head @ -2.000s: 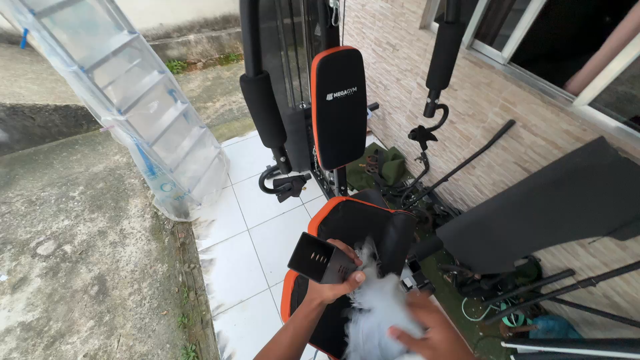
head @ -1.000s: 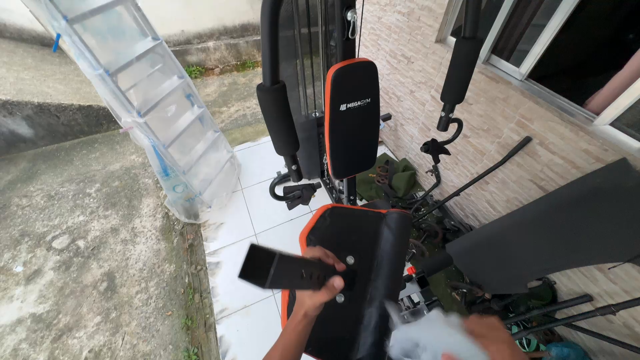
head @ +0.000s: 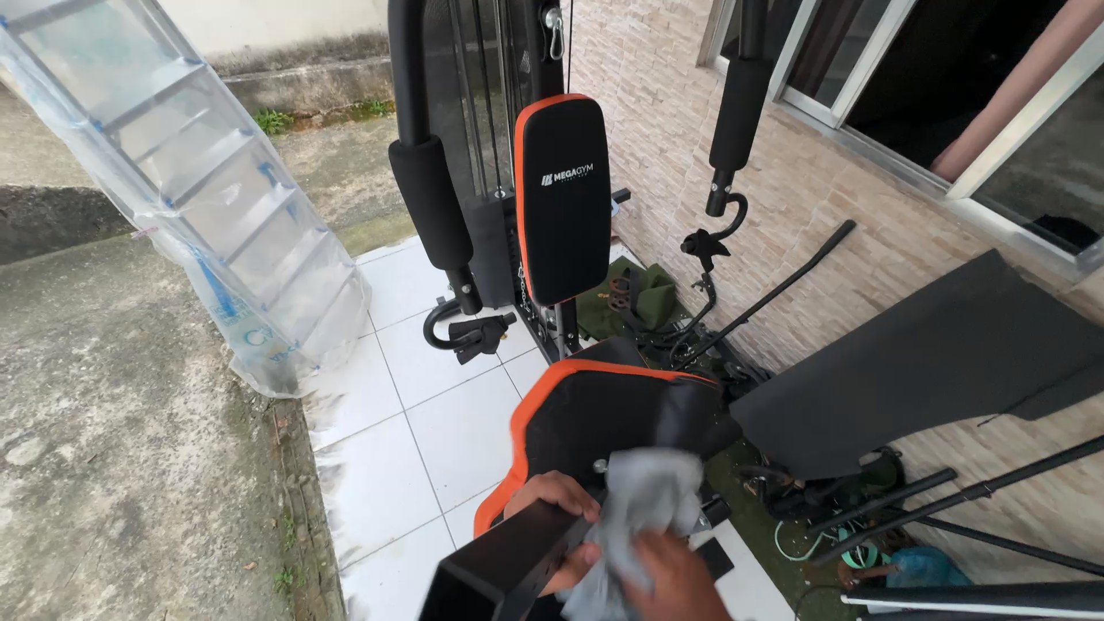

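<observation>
My left hand [head: 561, 504] grips a black square metal tube [head: 509, 561], whose hollow end points toward the bottom of the view. In my right hand [head: 677, 573] is a grey cloth [head: 651, 496], blurred, against the tube's right side. Both hands are over the black seat pad with orange edging [head: 595, 410] of a home gym machine. Behind the seat stands its upright backrest pad [head: 565, 198], between two arms with black foam grips [head: 431, 203]. The lower part of the seat is hidden by my hands, the cloth and the tube.
A plastic-wrapped ladder [head: 198, 181] leans at the left. Along the brick-patterned wall at the right are a dark flat sheet [head: 914, 371], black metal bars [head: 768, 289], a green fabric bag [head: 638, 297] and loose parts. White tiles [head: 448, 440] border rough concrete [head: 129, 448].
The tube's hollow end has swung from pointing left to pointing down toward the camera. The cloth, apart from the tube one second ago, has moved left to it with my right hand.
</observation>
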